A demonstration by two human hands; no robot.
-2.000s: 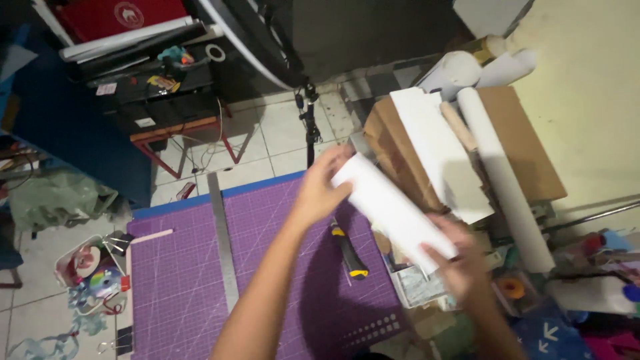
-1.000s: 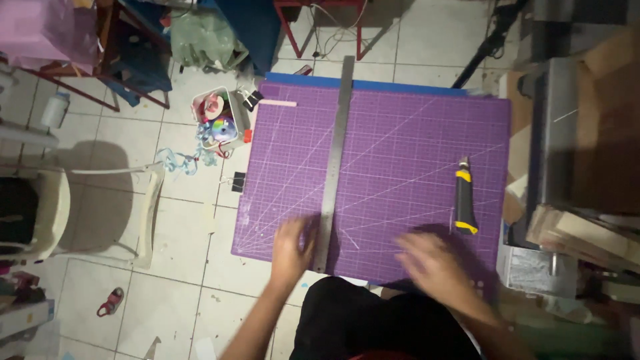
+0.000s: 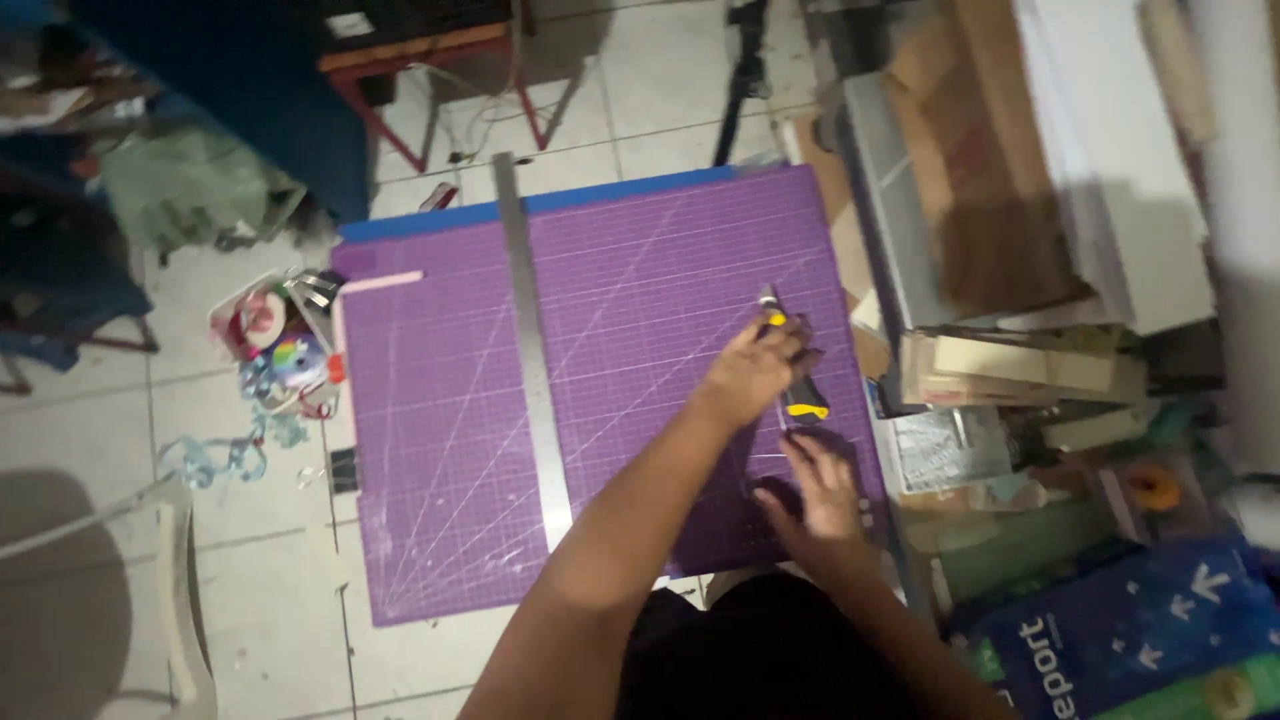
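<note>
A black and yellow utility knife [image 3: 806, 402] lies on the purple cutting mat [image 3: 620, 320], near its right side. Across its handle reaches my left hand [image 3: 757, 368], its fingers over the middle of the knife; whether they grip it is hard to tell. A thin, light object shows beside the handle. Just below, my right hand [image 3: 825, 492] is low over the mat with fingers apart, holding nothing visible. Left of both hands a long metal ruler [image 3: 530, 345] runs from beyond the mat's far edge towards my left forearm, which hides part of the mat.
Left of the mat sits a small container [image 3: 275, 335] of ribbons and trinkets. A binder clip [image 3: 344, 470] is at the mat's left edge. Cardboard [image 3: 960, 150], stacked strips [image 3: 1020, 368] and a blue printed package [image 3: 1130, 630] crowd the right. A dark stand [image 3: 742, 90] rises behind.
Two seconds ago both hands held a white sheet or roll; it is out of them now. Since one second ago, my left hand has gone from beside the ruler to the utility knife.
</note>
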